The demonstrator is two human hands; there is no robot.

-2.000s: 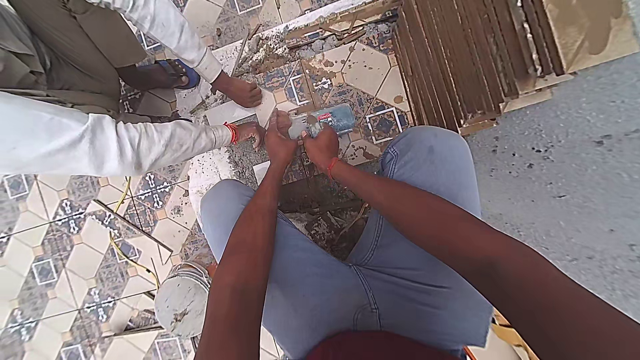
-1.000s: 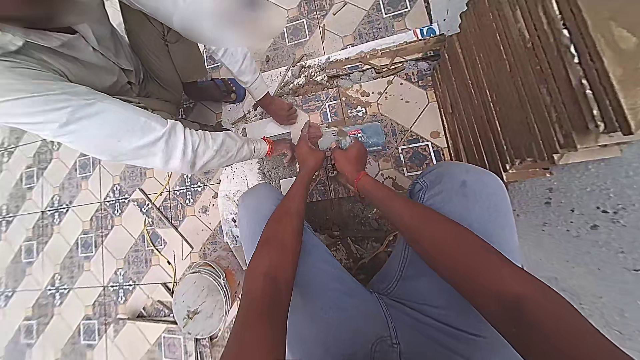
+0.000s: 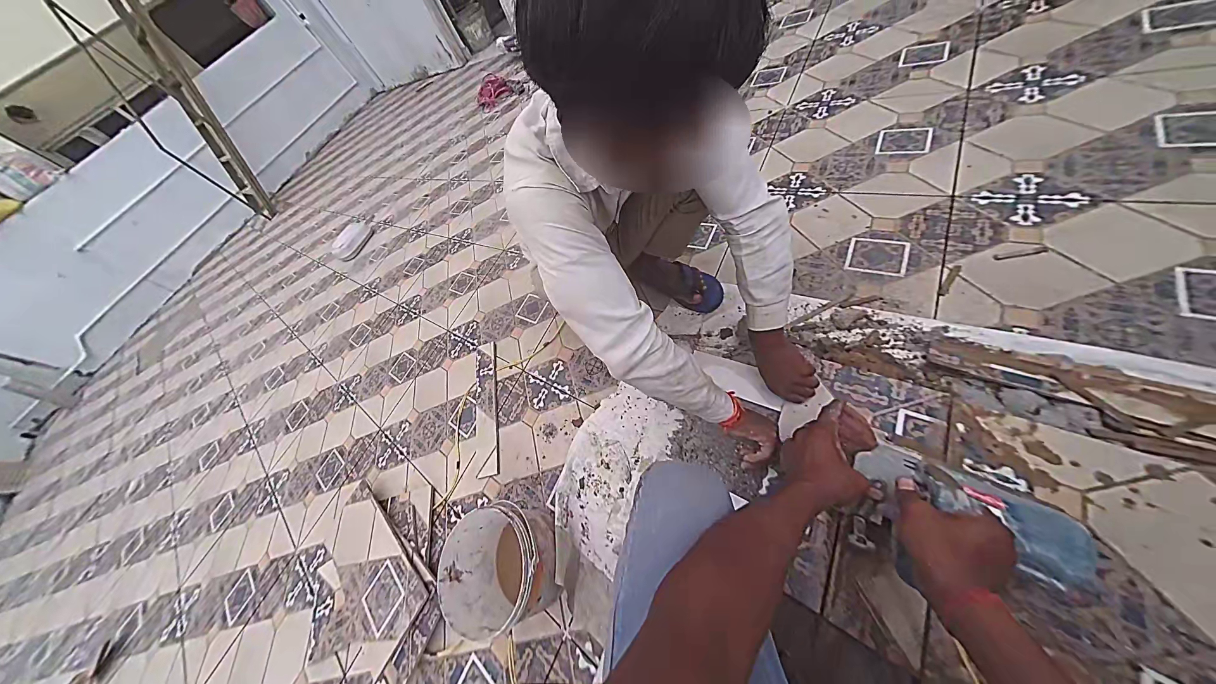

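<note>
My right hand (image 3: pixel 955 546) is closed around the blue body of a handheld power tool (image 3: pixel 1045 541), perhaps an angle grinder. At the tool's grey front end, my left hand (image 3: pixel 826 461) grips it; the fingers are partly hidden, and the disc or bit cannot be seen. Just beyond my left hand lies a pale tile piece (image 3: pixel 803 408). A crouching co-worker in a white shirt has one hand (image 3: pixel 784 366) on or beside this piece and the other hand (image 3: pixel 755 437) low at its near left side.
A white bucket (image 3: pixel 475 570) stands at the lower left, near loose tile strips (image 3: pixel 489 408) and a thin yellow cord. Mortar rubble and wood strips (image 3: pixel 1073 389) lie at the right. The co-worker's blue sandal (image 3: pixel 703 290) is close behind the work.
The view has swung up and left, with the co-worker now in front. Both my hands stay on the power tool, and the co-worker's hands remain beside the tile piece.
</note>
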